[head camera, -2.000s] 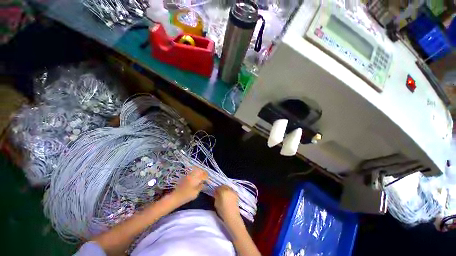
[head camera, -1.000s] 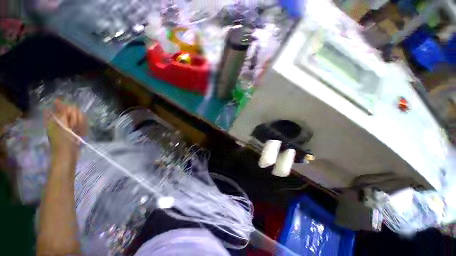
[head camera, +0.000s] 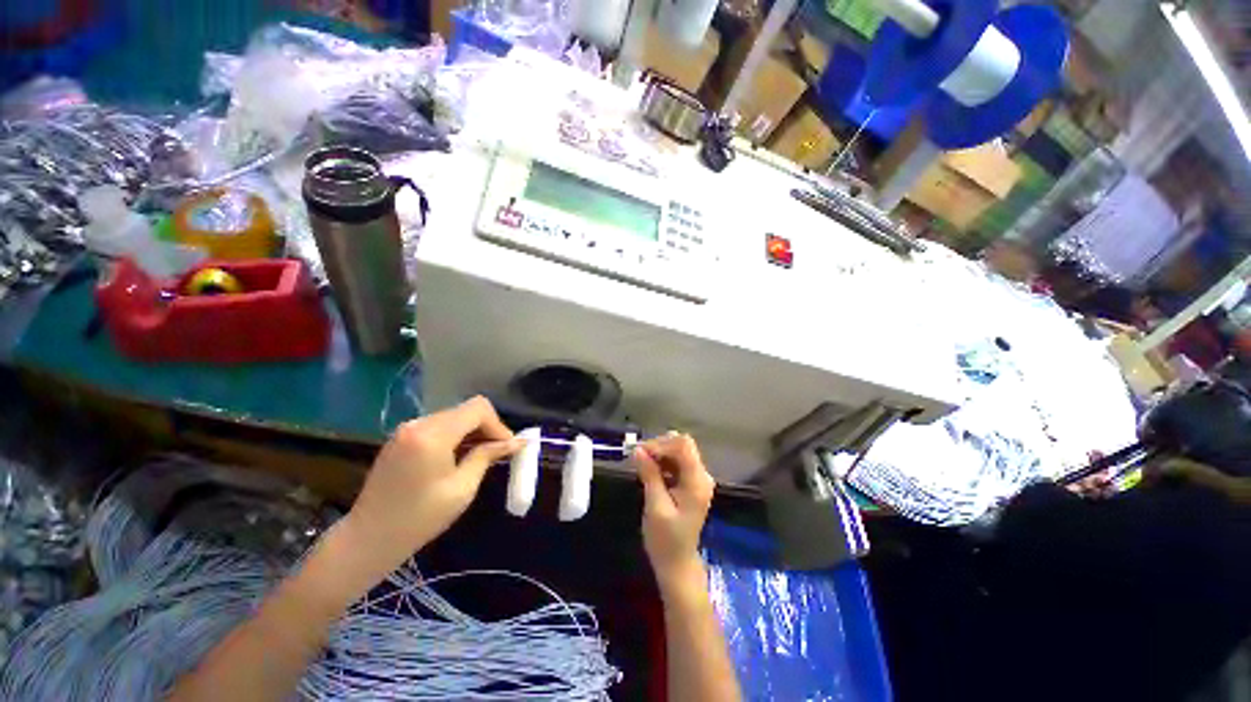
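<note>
My left hand (head camera: 436, 473) pinches a thin white cable (head camera: 560, 442) just left of the two white winding posts (head camera: 578, 480). My right hand (head camera: 672, 491) pinches the same cable just right of the posts, near a small white end piece (head camera: 631, 443). The short length between my hands lies level across the tops of the posts. The posts stand still below the dark round head (head camera: 565, 390) of the cream winding machine (head camera: 713, 329). The loose cable bundle (head camera: 467, 651) lies across my lap at the lower left.
The blue lined tray (head camera: 789, 624) is at the lower right. The tying head (head camera: 819, 501) juts from the machine's right end. A red tape dispenser (head camera: 213, 313) and steel flask (head camera: 360, 261) stand on the green bench. A person in dark clothing (head camera: 1098, 590) is at the right.
The view has swung up and right to the machine. My hands have moved from the lap bundle to the winding posts, holding a single cable across them.
</note>
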